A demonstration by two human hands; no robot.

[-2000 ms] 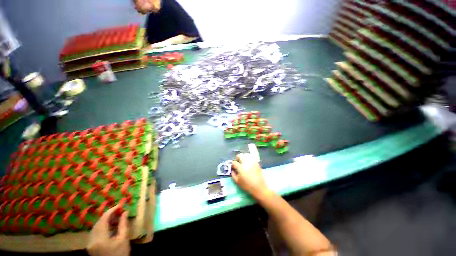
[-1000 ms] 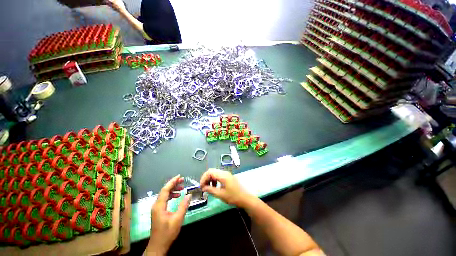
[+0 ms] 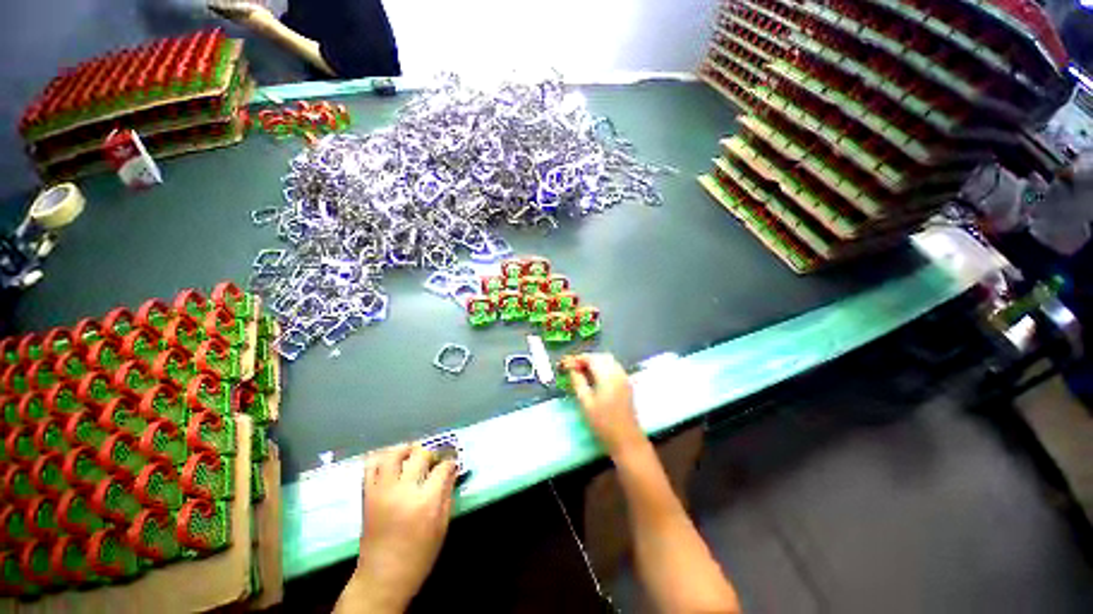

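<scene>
My left hand (image 3: 405,510) is at the near table edge, its fingers curled against the small dark fixture (image 3: 448,456) and covering part of it; its thumb is hidden. My right hand (image 3: 605,402) pinches a green-and-red unit (image 3: 567,371) just right of a pale flat stick (image 3: 539,359). A loose square frame (image 3: 519,368) lies left of the stick and another farther left. A cluster of green-and-red units (image 3: 527,294) lies beyond my right hand.
The big pile of silver-white frames (image 3: 444,168) is mid-table. A filled cardboard tray (image 3: 258,528) stands at left, tall tray stacks (image 3: 827,156) at right. A tape roll (image 3: 55,206) and red-white box (image 3: 132,160) are at left rear. Another person's arm (image 3: 288,38) shows at the far side.
My right hand has left the fixture, moved right and taken hold of a unit from the cluster's near end. My left hand has closed in on the fixture.
</scene>
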